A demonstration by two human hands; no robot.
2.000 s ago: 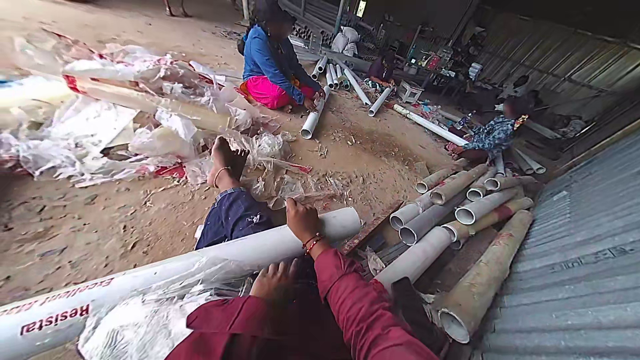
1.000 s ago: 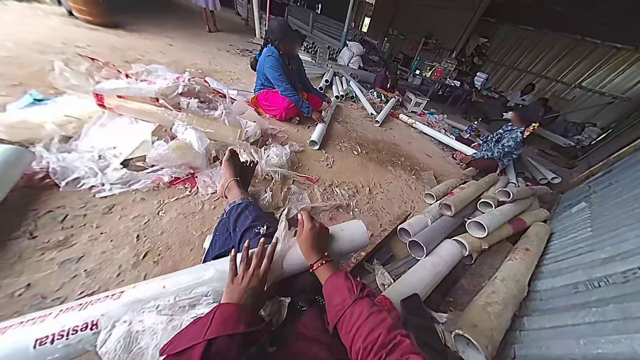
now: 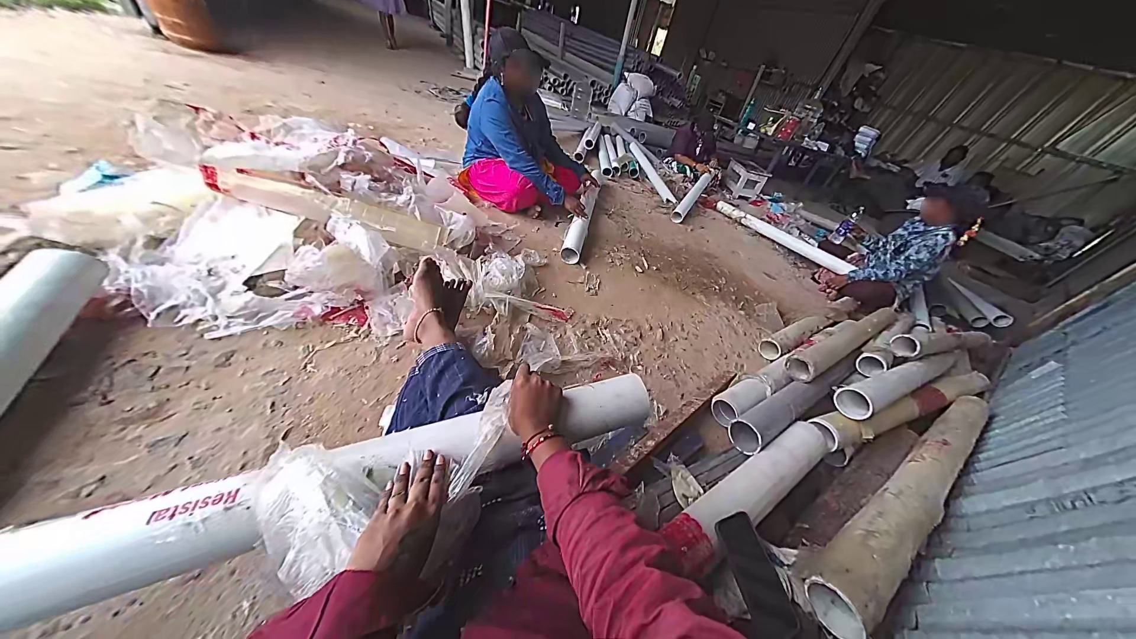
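A long white plastic pipe [image 3: 586,410] with red lettering lies slantwise across my lap, its near end at the lower left. Clear plastic film [image 3: 306,510] is bunched around its middle. My right hand [image 3: 534,404], with a red bracelet at the wrist, grips a pulled strip of that film near the pipe's far end. My left hand [image 3: 413,510] rests on the bunched film and the pipe's side with its fingers extended. A bare foot [image 3: 435,297] with an anklet shows beyond the pipe.
A heap of crumpled plastic wrapping [image 3: 293,257] lies at left. Stacked short pipes [image 3: 843,382] stand right, beside a corrugated metal sheet [image 3: 1047,461]. Another pipe [image 3: 40,311] juts in at left. A dark phone [image 3: 754,572] lies lower right. Seated people [image 3: 515,142] handle pipes farther off.
My right hand has drawn the film toward the pipe's far end. My left hand has slid back from the pipe's top onto bunched film. The view has shifted somewhat.
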